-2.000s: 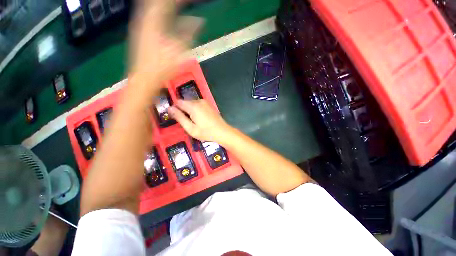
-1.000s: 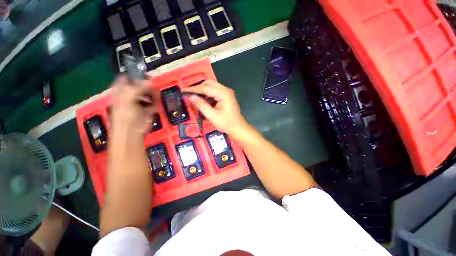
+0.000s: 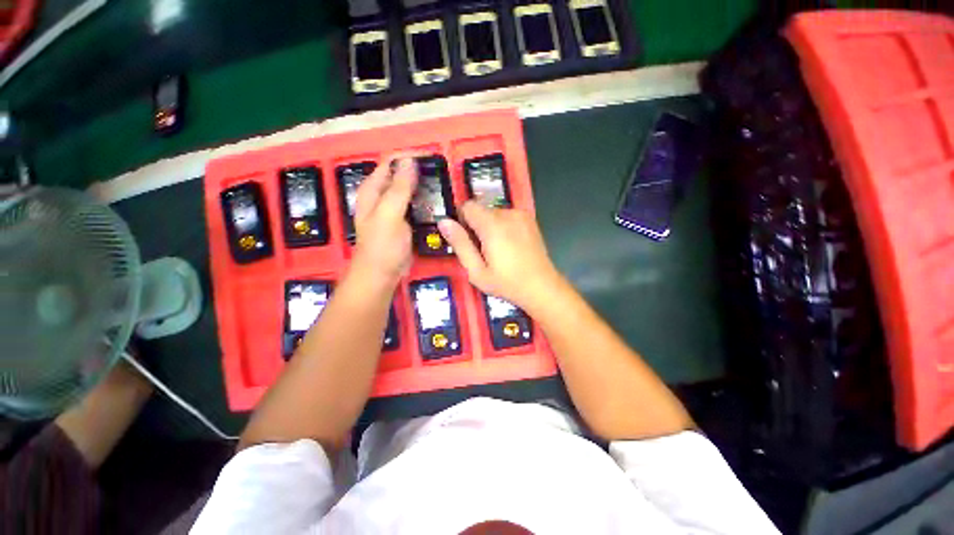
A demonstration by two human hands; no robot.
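Note:
A red tray [image 3: 232,355] lies in front of me with dark handsets in two rows of pockets. The front-left pocket is empty. My left hand [image 3: 385,214] and my right hand [image 3: 500,246] meet at a handset [image 3: 432,199] in the back row, fourth from the left. My left fingers are on its upper left edge, and my right thumb is at its lower right side. It seems to lie in or just above its pocket. My hands and left forearm partly cover neighbouring handsets. Another handset [image 3: 485,178] lies in the back-right pocket.
A black tray [image 3: 492,84] of gold-faced phones stands on the green conveyor [image 3: 262,78], with a loose handset [image 3: 167,105] to its left. A smartphone [image 3: 661,178] lies right of the red tray. Further right are stacked black trays [image 3: 811,261] and a red tray [image 3: 879,157]. A fan [image 3: 63,303] and a person's arm [image 3: 105,413] are left.
My left hand has come from the blurred position over the tray's left part to the handset beside my right hand. The view has shifted, and more back-row handsets now show.

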